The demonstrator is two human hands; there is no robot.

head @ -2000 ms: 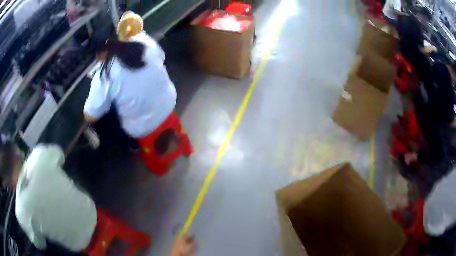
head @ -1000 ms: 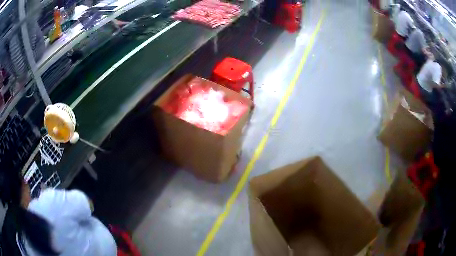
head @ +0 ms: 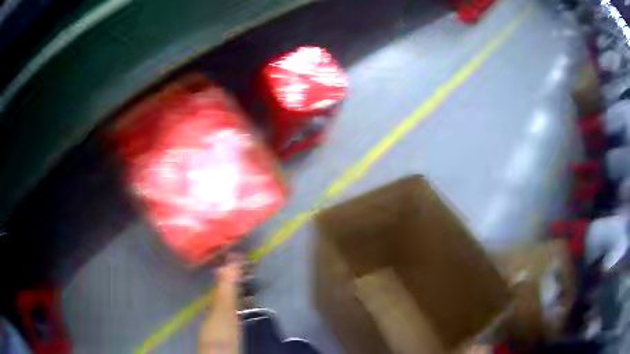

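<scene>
A carton of loose pink-red bags (head: 207,173) stands left of centre, filled with shiny crumpled film. My left hand (head: 231,266) reaches up from the bottom edge to the near corner of this carton; it is blurred, and whether it touches or grips the carton is unclear. A large open brown carton (head: 442,256) is at lower right, its dark inside facing me, with a paler strip inside that I cannot make out. My right hand cannot be made out.
A red stool (head: 304,83) stands just beyond the film-filled carton. The green-topped bench (head: 103,62) runs along the upper left. A yellow line (head: 414,124) crosses the grey floor. Another red stool (head: 43,318) is at lower left. Blurred people and stools line the right edge.
The film-filled carton and red stool appear larger, nearer and further left. The open carton remains at lower right. My left hand has come into view. The seated person has mostly left view.
</scene>
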